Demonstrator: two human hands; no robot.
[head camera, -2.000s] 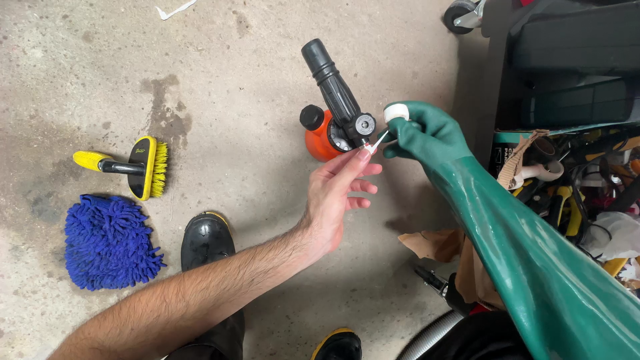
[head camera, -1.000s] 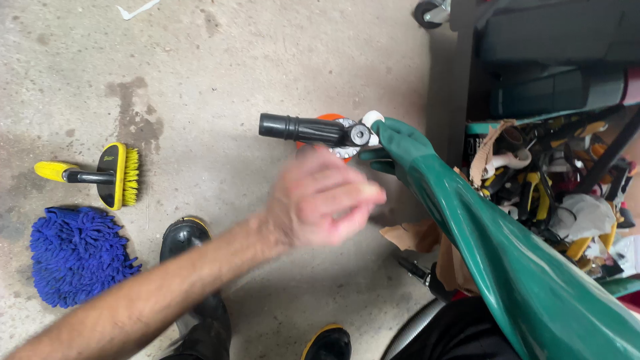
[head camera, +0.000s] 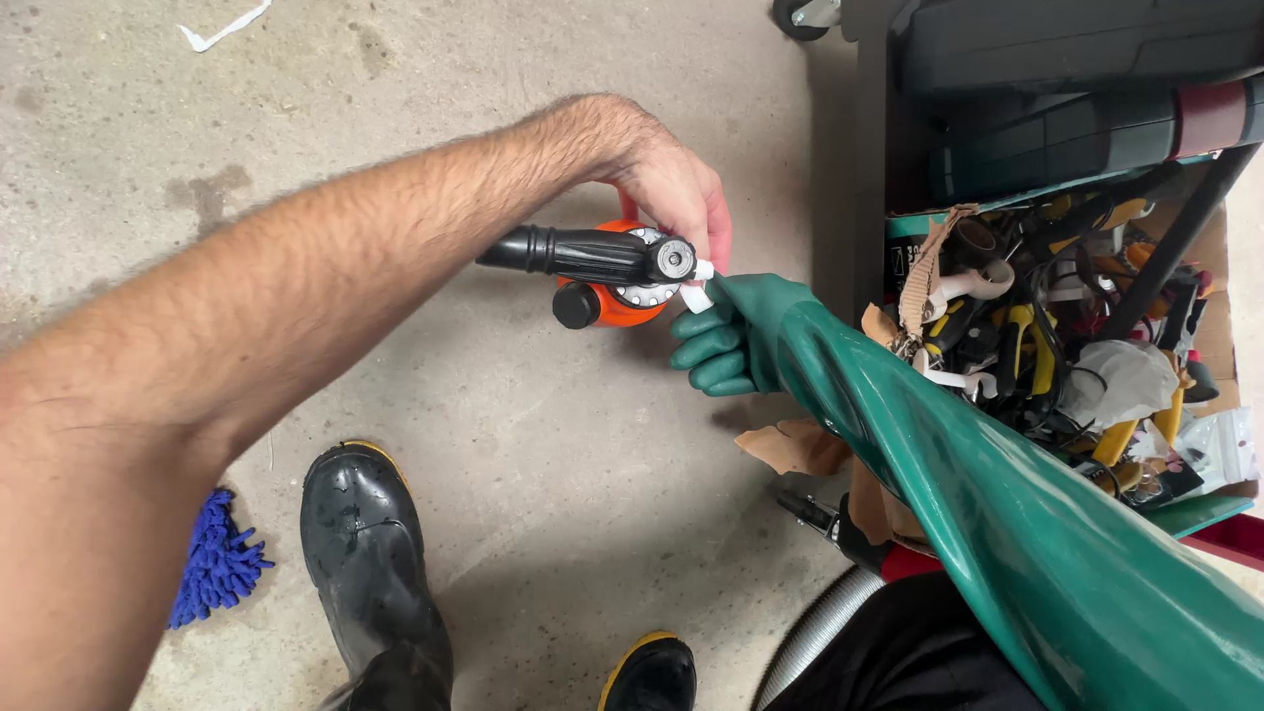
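An orange pump sprayer (head camera: 630, 312) with a black ribbed handle (head camera: 592, 255) and black side cap stands on the concrete floor. My bare left hand (head camera: 691, 202) reaches over it from above, fingertips at the white tip (head camera: 704, 270) of the sprayer head; what they grip is partly hidden. My right hand (head camera: 729, 326), in a long green rubber glove, is just right of the sprayer. Its thumb and forefinger pinch a small white piece (head camera: 696, 298), which looks like tape, close below the tip. Its other fingers are curled.
A cart with dark cases (head camera: 1066, 128) and a cardboard box of mixed tools (head camera: 1037, 346) stands at the right. A blue microfiber mitt (head camera: 219, 558) lies lower left, partly behind my arm. A white strip (head camera: 225, 28) lies upper left. My black boots (head camera: 362, 523) are below.
My left hand has gone from below the sprayer, over its handle, to the far side of the head. The sprayer's handle has swung from pointing up to pointing left.
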